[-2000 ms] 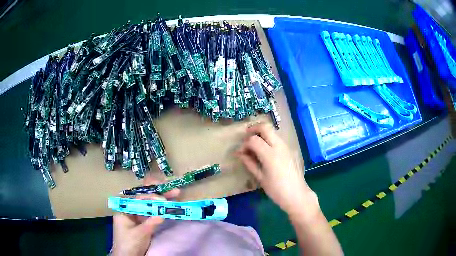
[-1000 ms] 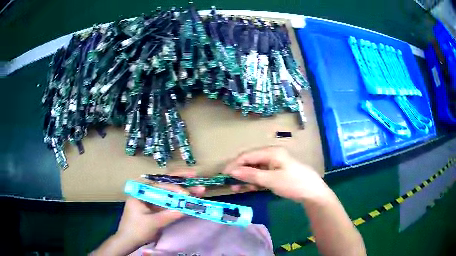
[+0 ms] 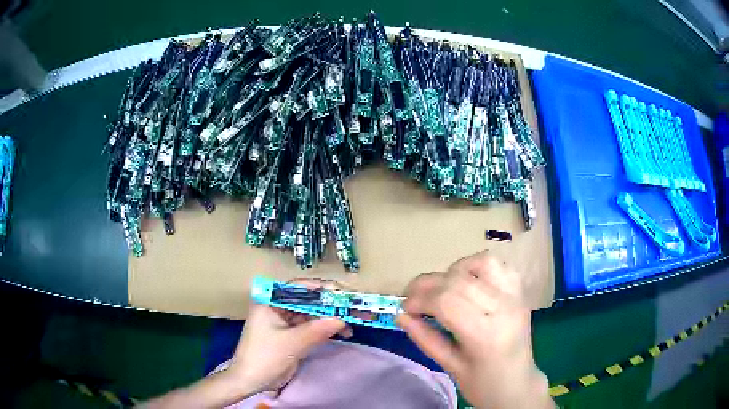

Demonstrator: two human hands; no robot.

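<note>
A light blue housing (image 3: 261,289) lies across both hands near the bottom middle. A slim circuit board assembly (image 3: 364,300) lies along its hollow side, its dark section towards the left end. My left hand (image 3: 292,339) holds the housing from below at the left and middle. My right hand (image 3: 472,319) has its fingers on the right end of the housing and board, and hides that end. How deep the board sits in the housing cannot be told.
A large heap of circuit board assemblies (image 3: 320,128) covers the back of a cardboard sheet (image 3: 432,240). A small black piece (image 3: 498,236) lies at its right. A blue tray (image 3: 579,208) holds housings (image 3: 657,144) at the right. Light blue parts (image 3: 5,184) show at the far left edge.
The board, earlier held above the housing, is now along its hollow side. My right hand has come from over the cardboard to the right end. The view has shifted left.
</note>
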